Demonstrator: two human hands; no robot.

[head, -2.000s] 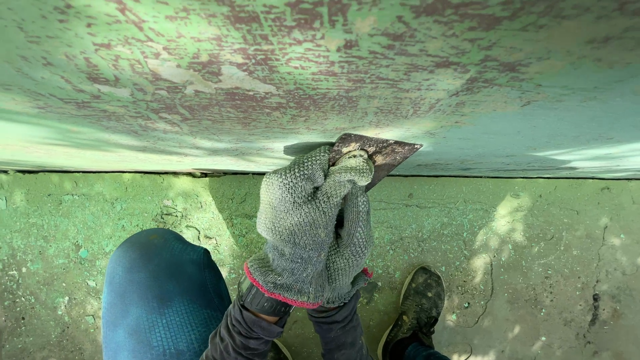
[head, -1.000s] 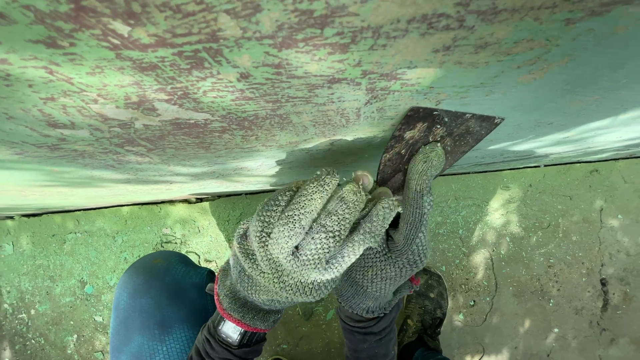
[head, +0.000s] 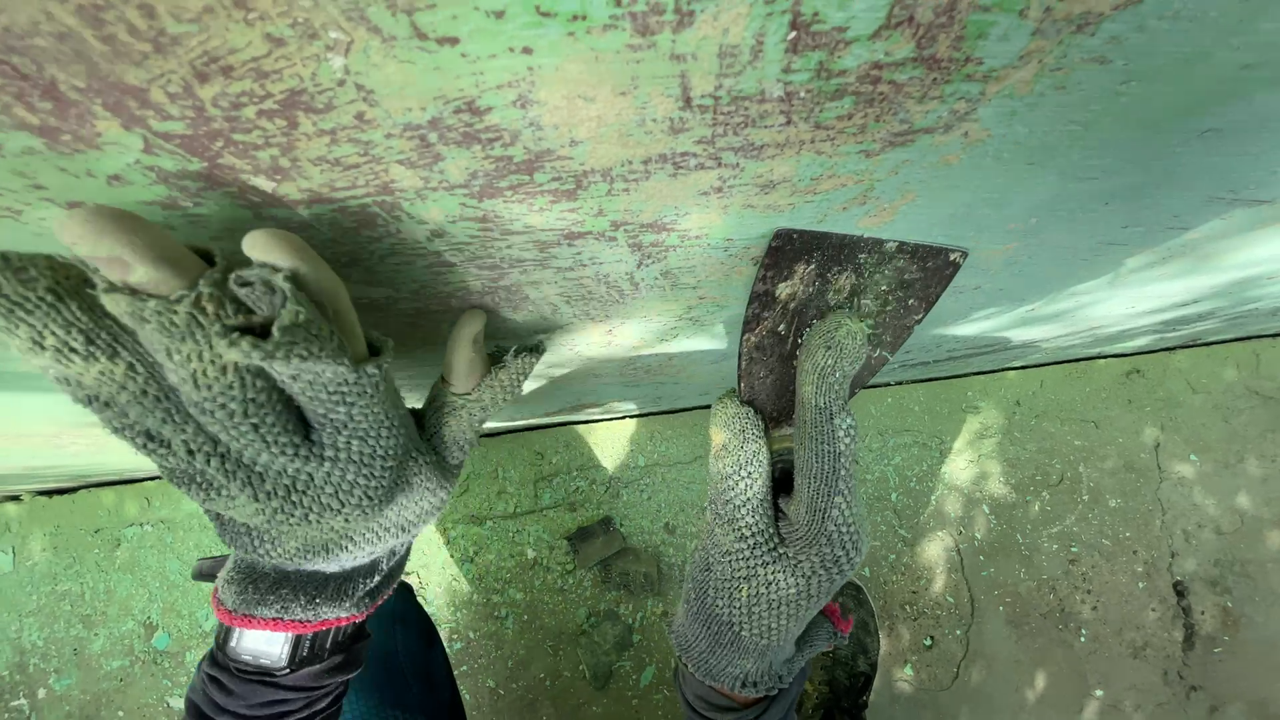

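Note:
My right hand [head: 775, 520], in a grey knitted glove, grips a putty knife [head: 835, 300] with a wide, dark, stained blade. One finger lies along the blade, whose broad edge is at the wall [head: 600, 180]; the handle is mostly hidden in the glove. The wall's green paint is worn through to brown and tan patches. At the left, my left hand [head: 300, 400] is spread with its fingers apart, by the wall, holding nothing. Its glove is torn, and several fingertips stick out. Whether they touch the wall is not certain.
The green concrete floor [head: 1050, 520] meets the wall along a dark gap, with cracks and paint flakes on it. Small dark pieces [head: 600, 545] lie between my arms. A blue-clothed knee [head: 400, 660] is below my left hand, a shoe [head: 845, 650] by my right wrist.
Two seconds ago both hands were together at the putty knife. My left hand has since come away to the left and spread out. My right hand keeps the knife, now further right.

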